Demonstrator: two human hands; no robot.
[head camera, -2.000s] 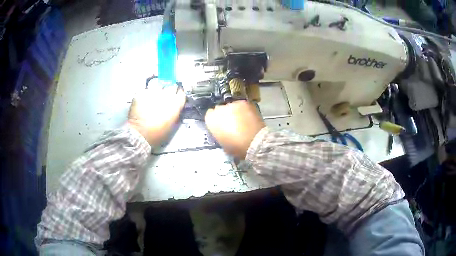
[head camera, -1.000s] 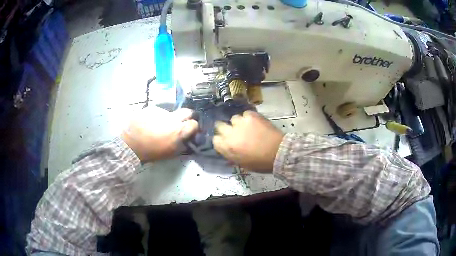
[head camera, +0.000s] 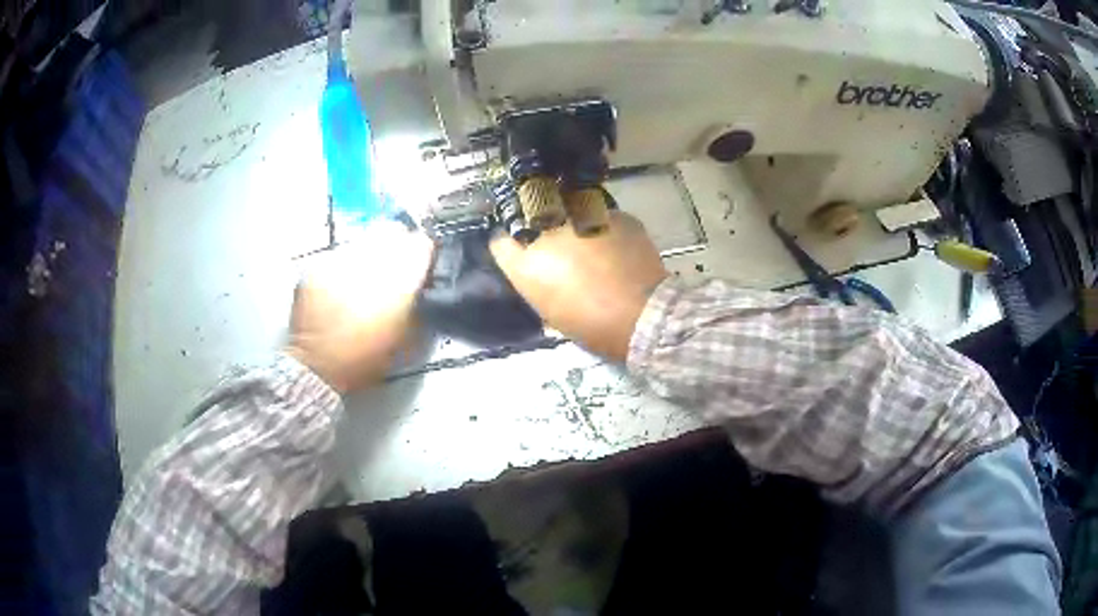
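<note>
A dark garment piece (head camera: 479, 295) lies on the machine bed in front of the presser foot area (head camera: 461, 207), between my two hands. My left hand (head camera: 361, 295) is at its left edge, overexposed by the bright light, with its fingertips near the needle area. My right hand (head camera: 584, 279) is at its right edge, with the fingertips partly hidden below the brass knurled knobs (head camera: 542, 203). Both hands hold the cloth by its sides. The needle itself cannot be made out.
The cream brother sewing machine (head camera: 674, 90) spans the back. A blue translucent attachment (head camera: 348, 150) stands left of the needle area. Blue-handled scissors (head camera: 821, 272) and a yellow-green-handled tool (head camera: 964, 255) lie at the right. Dark garment pieces hang at the far right.
The bunched cloth now lies flatter at the presser foot. Both hands have moved apart and forward to the cloth's sides. The camera view has also shifted.
</note>
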